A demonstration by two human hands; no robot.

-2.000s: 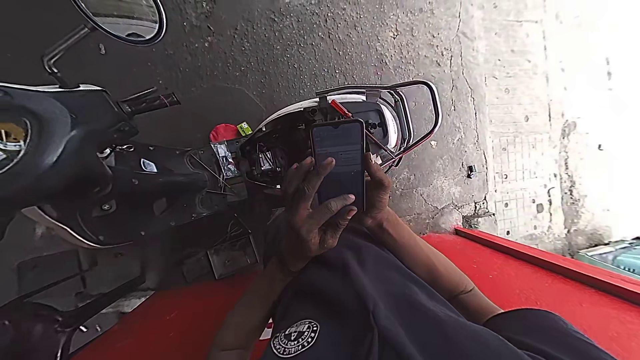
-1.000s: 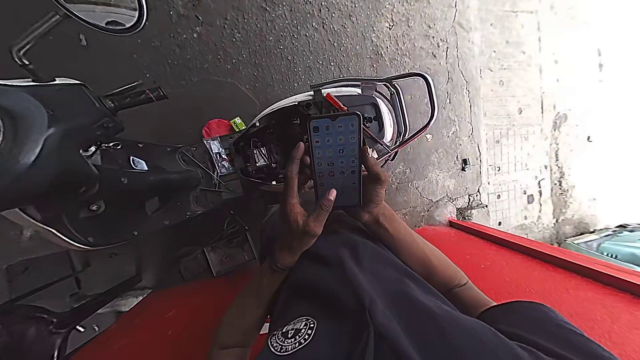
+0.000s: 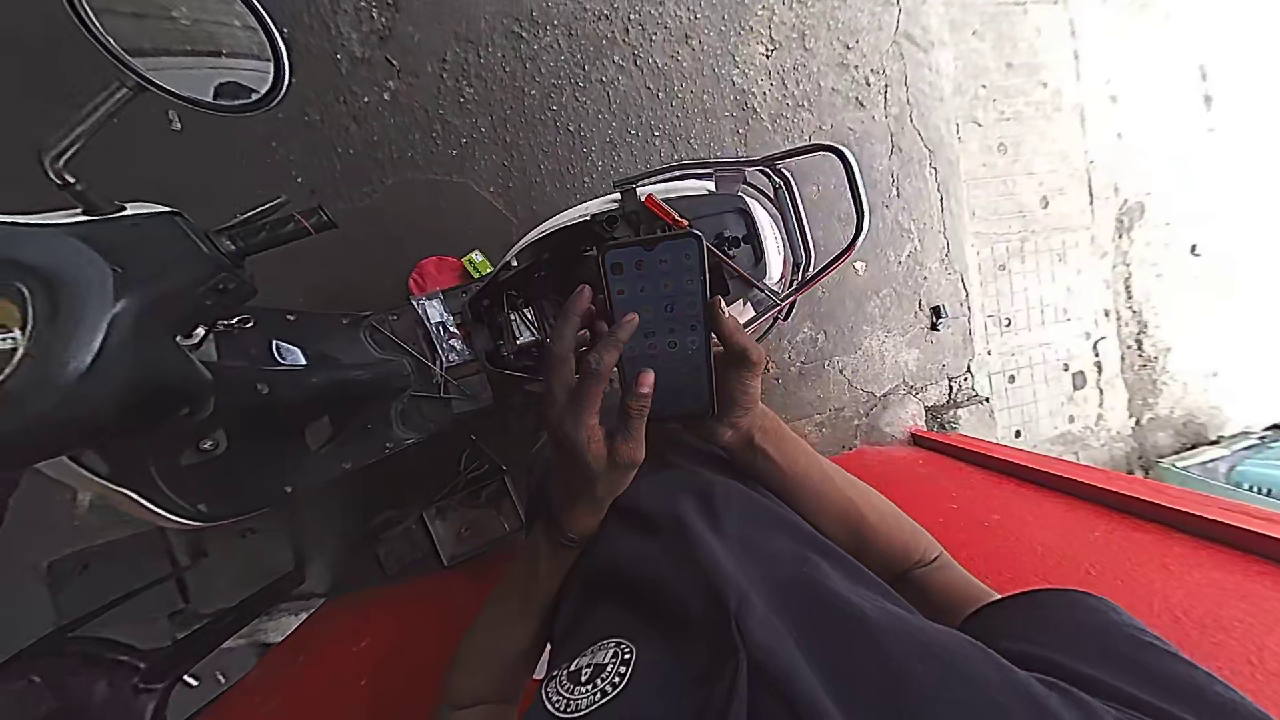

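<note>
A smartphone (image 3: 660, 330) stands upright in the middle of the view, its lit screen showing rows of app icons. My right hand (image 3: 740, 375) grips it along its right edge and lower part. Spread fingers of my left hand (image 3: 600, 420) reach over the phone's left side, the thumb at the lower screen; whether they press on it I cannot tell. Behind the phone lies the open rear body of a scooter (image 3: 590, 215) with its inner parts exposed. A red-handled tool (image 3: 665, 210) rests on that body just above the phone.
The scooter's floorboard (image 3: 300, 370), handlebar grip (image 3: 280, 230) and mirror (image 3: 185, 50) are on the left. A metal grab rail (image 3: 855, 200) curves around its rear. A red cloth-like item (image 3: 437, 275) and a small green box (image 3: 477, 263) lie beside the body. A red ledge (image 3: 1080, 490) runs below.
My left hand's fingers have spread and shifted over the phone's left side. The screen showed a different page two seconds ago; the icon page appeared by one second ago.
</note>
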